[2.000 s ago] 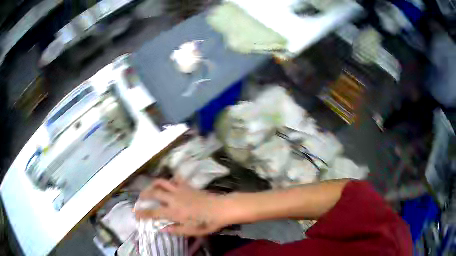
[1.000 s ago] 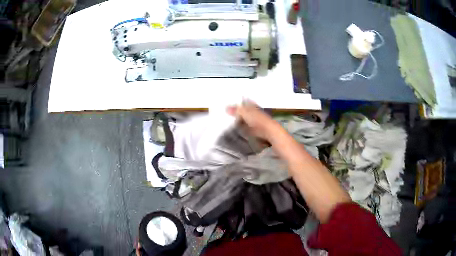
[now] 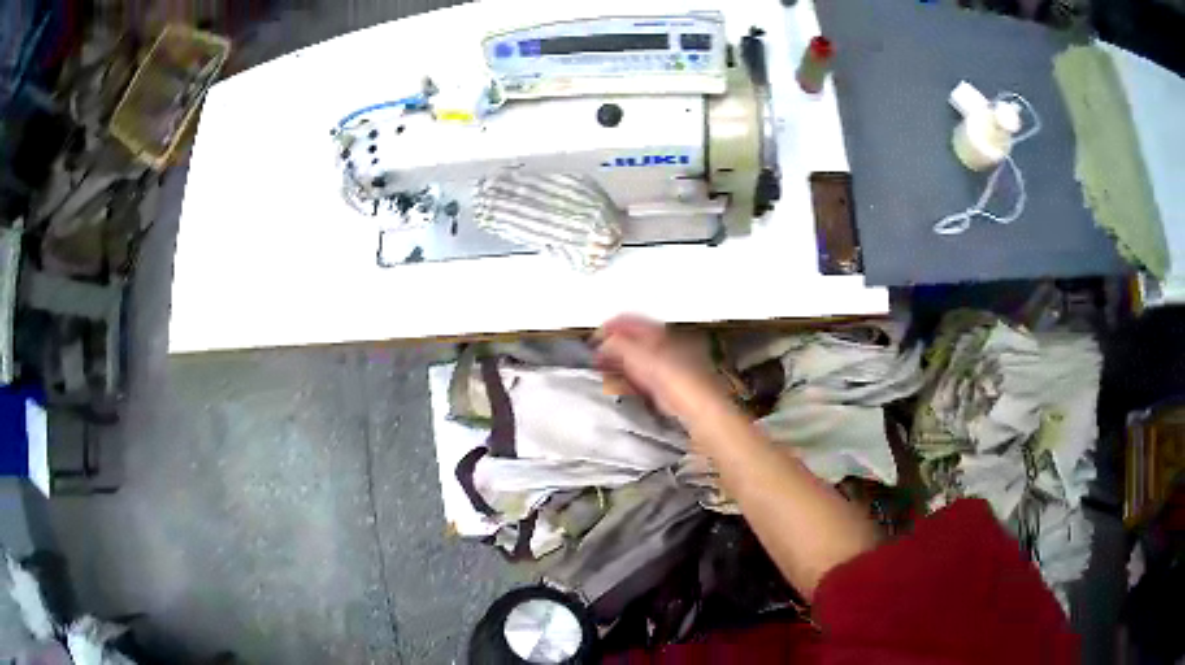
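My right hand [image 3: 643, 364] is blurred at the table's front edge, over pale cloth pieces with dark edging [image 3: 565, 422]. I cannot tell whether its fingers hold anything. A striped cloth item [image 3: 552, 214] lies on the bed of the cream JUKI sewing machine [image 3: 572, 137], right of the needle area. A black flask [image 3: 539, 630] with a silver disc on its end shows at the bottom edge, cut off by it. My left hand is not visible.
The white machine table [image 3: 286, 292] holds a red thread spool [image 3: 815, 65]. A grey side table [image 3: 897, 221] bears a white cord-wound item [image 3: 981, 137] and green cloth [image 3: 1105, 156]. More cloth [image 3: 1007, 416] is heaped below. A yellow basket [image 3: 169, 98] stands at upper left.
The striped cloth, earlier at my right hand, now lies on the machine bed. The view has swung to the machine and shifted slightly. My right hand is still near the table's front edge.
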